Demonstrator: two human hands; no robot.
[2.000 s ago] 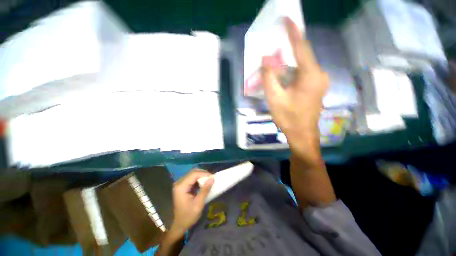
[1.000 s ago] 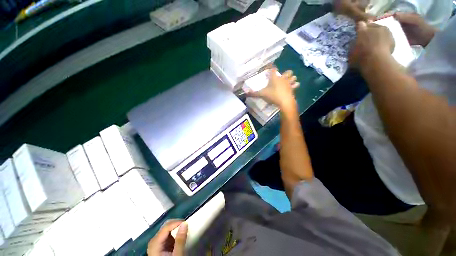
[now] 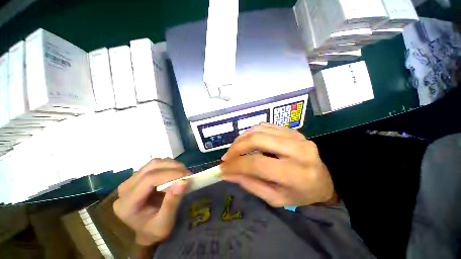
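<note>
My left hand holds a thin pale-yellow pad of sticker sheets in front of my chest. My right hand is at the pad's right end, fingertips on it; whether a single sticker is between them cannot be seen. A white product box stands on the grey pan of the counting scale, its near end by the pan's front edge. My right hand partly covers the scale's front panel below the keypad.
Rows of white boxes stand left of the scale. Stacked boxes and a lower box are on the right. Bagged small parts lie far right. A brown carton with white boxes is below left. A grey-clothed person's part shows right.
My right hand has moved from the right stack back to the pad in my left hand. A white box is now on the scale pan, which was bare one second ago.
</note>
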